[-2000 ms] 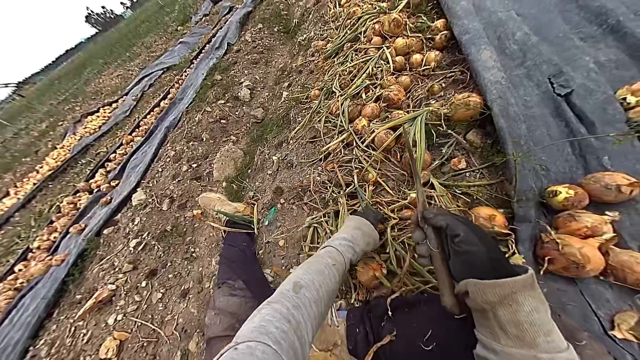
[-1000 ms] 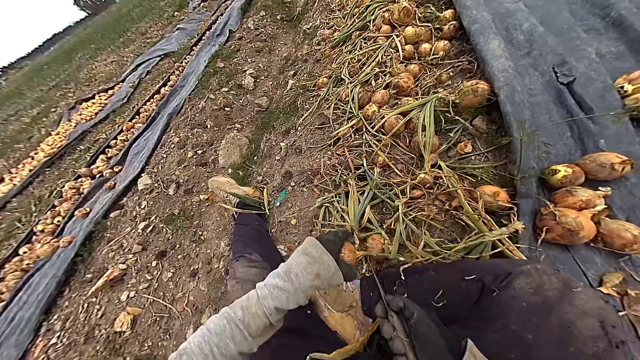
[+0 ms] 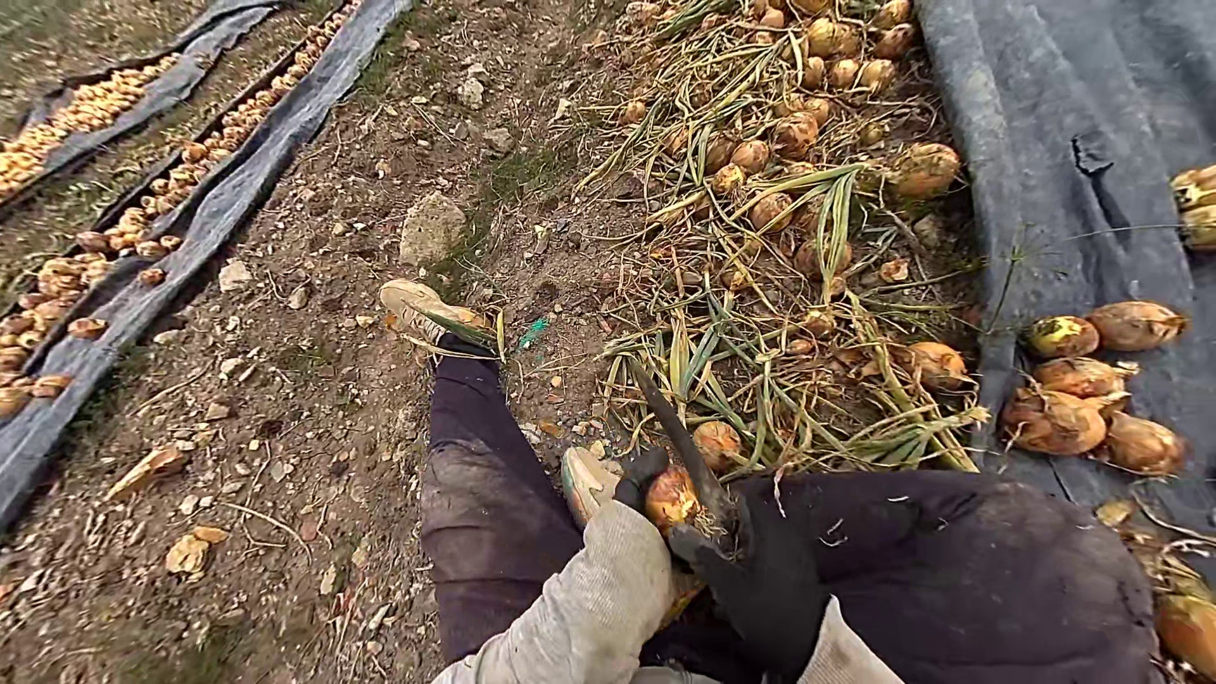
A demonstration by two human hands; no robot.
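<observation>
Between my legs, my left hand (image 3: 640, 477), in a dark glove, is closed around an onion (image 3: 672, 498) whose roots face my right side. My right hand (image 3: 755, 570), gloved in black, grips a dark metal blade (image 3: 676, 427), which points up and away beside the onion. The tool's handle is hidden in the glove. Just beyond the blade another onion (image 3: 717, 445) lies on the soil by a heap of green and dry onion leaves (image 3: 760, 380).
Black fabric sheeting (image 3: 1035, 123) runs along the right, with a cluster of onions (image 3: 1054, 421) on it. More onions (image 3: 796, 133) lie among dry tops ahead. Further sheeting (image 3: 237, 180) edges onion rows at the left. A stone (image 3: 432, 229) sits beyond my shoe (image 3: 427, 309).
My right hand and the blade, over the leaves two seconds ago, have come back towards my lap. My left hand has also drawn back and now holds an onion near the blade.
</observation>
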